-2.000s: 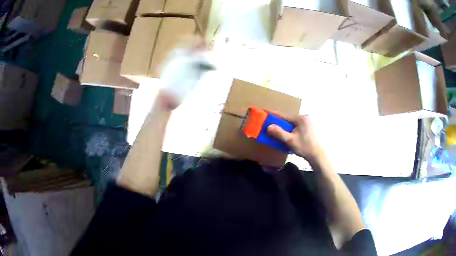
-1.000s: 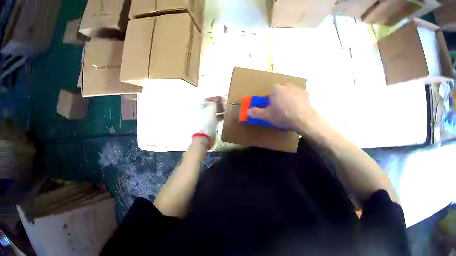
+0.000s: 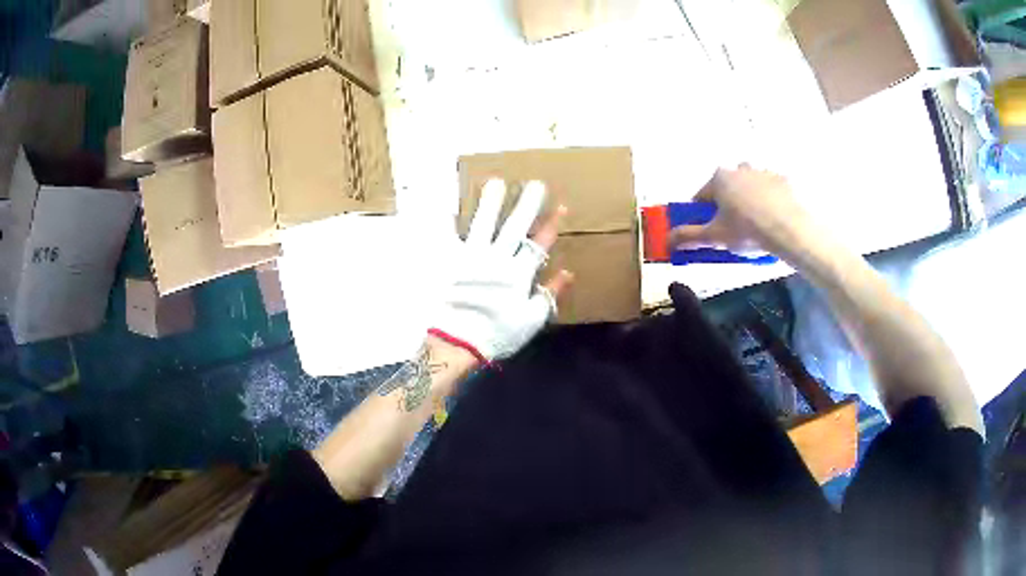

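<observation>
A brown carton (image 3: 596, 261) sits on the table in front of my body, its top closed with a seam running across to the right edge. My left hand (image 3: 501, 276), in a white glove with a red cuff, lies spread on the left part of the carton top. Some fingertips show bare. My bare right hand (image 3: 748, 214) holds the tape dispenser (image 3: 692, 233), blue with an orange-red front end. The dispenser is at the carton's right side, its front end close to the edge. I cannot tell whether it touches, and no tape can be made out.
Closed cartons (image 3: 304, 152) stand in rows at the left end of the white table (image 3: 349, 304). An open carton (image 3: 855, 51) stands at the far right. A white box marked K16 (image 3: 73, 253) stands on the green floor. An orange stool-like thing (image 3: 825, 441) is below the table edge.
My left hand has moved from beside the carton onto its top. My right hand has moved the dispenser from the carton top to its right side. The view has shifted.
</observation>
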